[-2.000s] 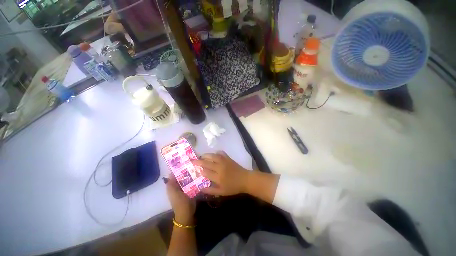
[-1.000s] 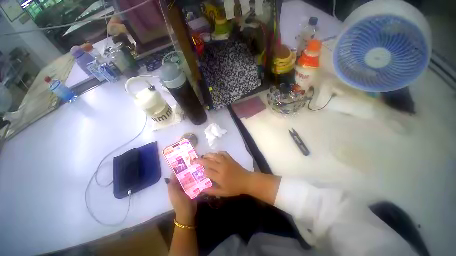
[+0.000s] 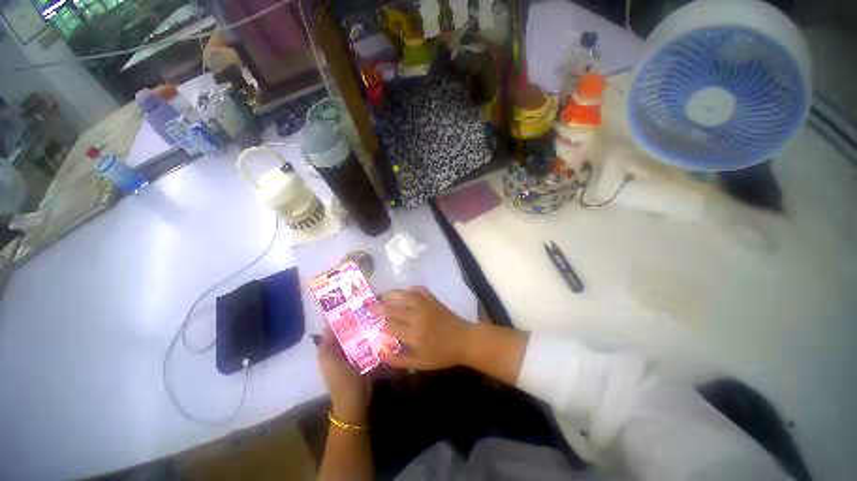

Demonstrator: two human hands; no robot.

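A smartphone (image 3: 344, 315) with a lit pink and white screen is held above the front edge of the left table. My left hand (image 3: 343, 376) holds it from below and the left side, with a gold bracelet on the wrist. My right hand (image 3: 423, 329) is over the right side of the phone, its fingers at the screen; whether it also grips the phone is hidden. A second phone (image 3: 241, 324), dark, lies on a navy cloth (image 3: 284, 310) with a white cable (image 3: 170, 348) attached.
Behind the phone are a round mirror (image 3: 361, 260), crumpled tissue (image 3: 404, 253), dark tumbler (image 3: 352, 188) and white jug (image 3: 291, 199). Thread snips (image 3: 564, 267) lie on the right table. A dark wooden shelf (image 3: 343, 85) and desk fan (image 3: 719, 99) stand at the back.
The pictures on the phone screen have changed. The whole view has shifted very slightly. Both hands stay in nearly the same place on the phone.
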